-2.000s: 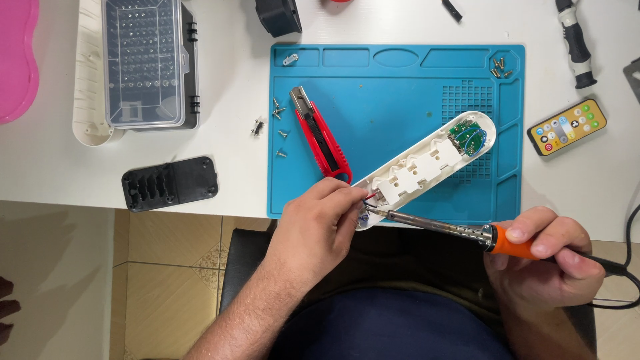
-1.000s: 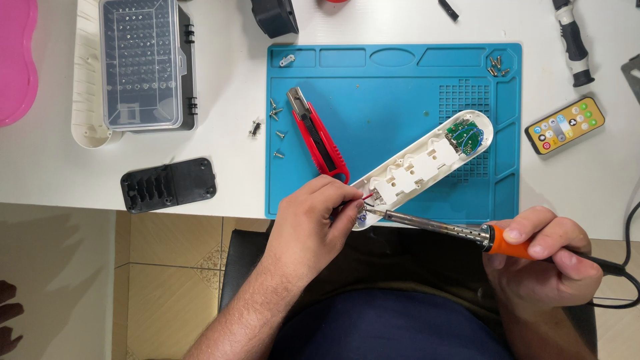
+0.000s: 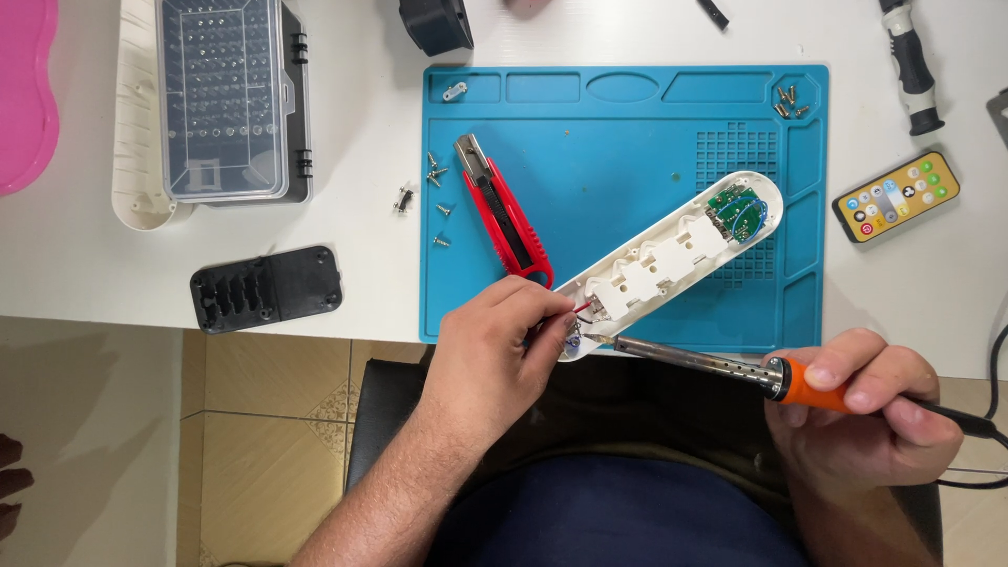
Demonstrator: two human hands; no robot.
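My right hand (image 3: 862, 409) grips the orange handle of a soldering iron (image 3: 701, 364), whose tip points left at the near end of a long white plastic housing (image 3: 661, 264). At that end my left hand (image 3: 504, 354) pinches a thin red wire (image 3: 583, 306) between thumb and forefinger. Dark and blue wires lie beside the iron's tip; whether the tip touches them I cannot tell. In the housing's far end sits a green circuit board (image 3: 737, 213) with a blue wire looped on it. The housing lies slanted across a blue silicone work mat (image 3: 614, 181), its near end at the mat's edge.
A red utility knife (image 3: 504, 213) and several screws (image 3: 442, 209) lie on the mat's left part. To the left are a clear-lidded bit case (image 3: 224, 102) and a black plastic cover (image 3: 266, 289). At right are a remote control (image 3: 896, 196), a screwdriver (image 3: 912, 71) and the iron's cable.
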